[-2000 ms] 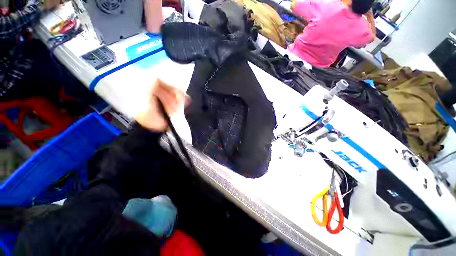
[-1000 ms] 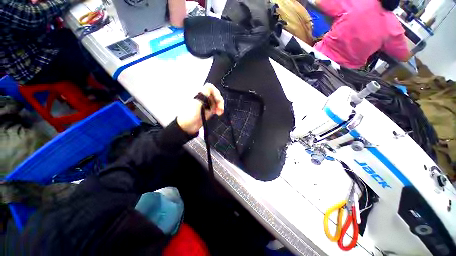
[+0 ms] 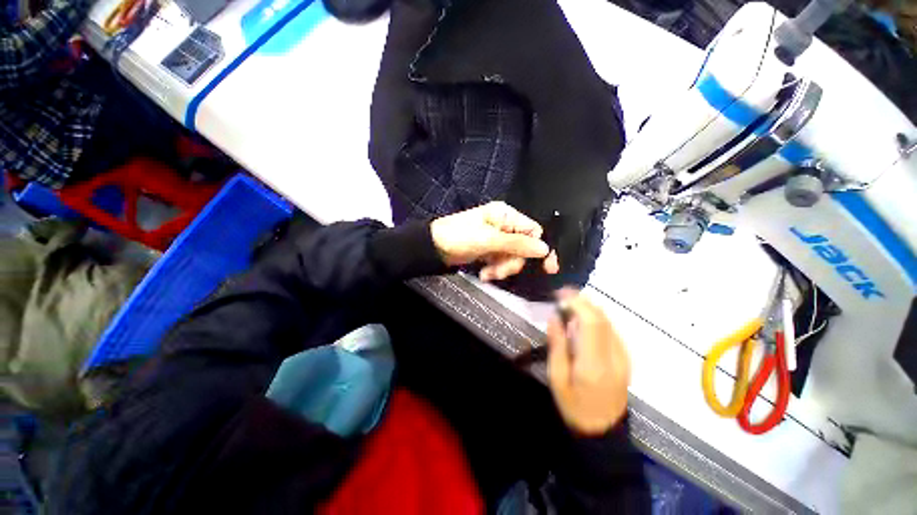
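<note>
The plain black fabric [image 3: 573, 131] lies on the white machine table, left of the needle area [image 3: 672, 196], with a checked fabric panel [image 3: 468, 141] showing in its middle. My left hand [image 3: 493, 241] is over the fabric's lower edge, fingertips pinched together; whether they grip the cloth or something thin is unclear. My right hand [image 3: 588, 367] is at the table's front edge, just right of and below my left hand, blurred. A dark strip, perhaps the black tape [image 3: 533, 355], shows beside its fingers.
Scissors [image 3: 746, 377] with yellow and red handles lie right of the needle area. The white sewing machine head [image 3: 744, 111] stands at the right. A blue bin [image 3: 191, 272] and a red stool [image 3: 151, 201] are at the left. A checked sleeve [image 3: 40, 50] shows at the upper left.
My left hand has moved right and down to the fabric's lower edge. My right hand has come into view. The black strip no longer hangs visibly from my left hand. The view has shifted closer.
</note>
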